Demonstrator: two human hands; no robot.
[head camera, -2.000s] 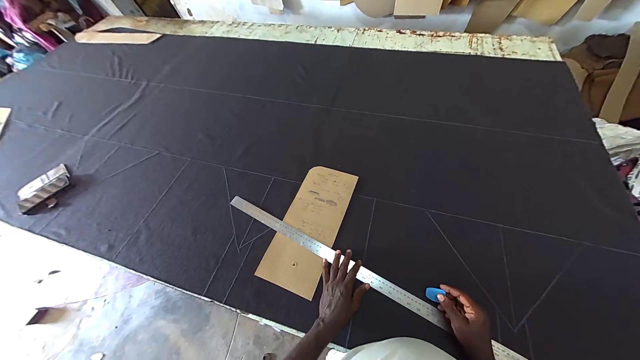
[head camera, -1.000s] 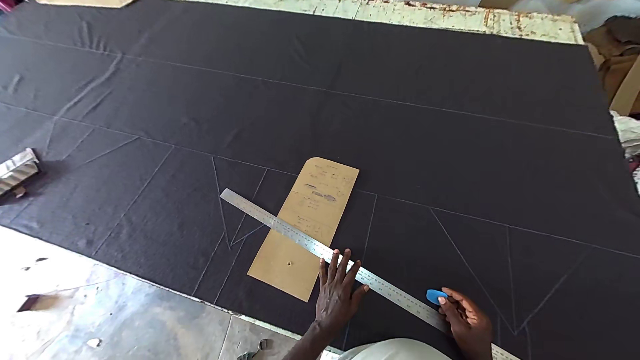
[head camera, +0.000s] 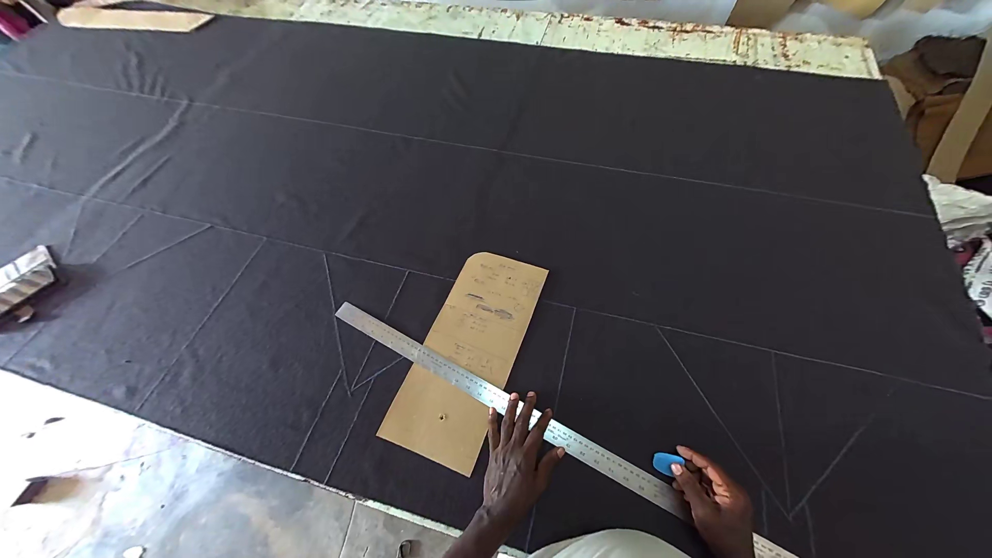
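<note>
Dark cloth marked with thin chalk lines covers a table. A long metal ruler lies slantwise over it and across a brown card pattern piece that bears writing and a small hole. My left hand rests spread on the ruler, just right of the card's lower part. Between the fingertips of my right hand is a blue piece of tailor's chalk; this hand is over the ruler's right part and hides a stretch of it.
A striped, box-like object sits on the cloth at the left. Another card piece lies at the far left edge. The table's worn, pale far edge shows behind the cloth. White bags and brown material are at the right.
</note>
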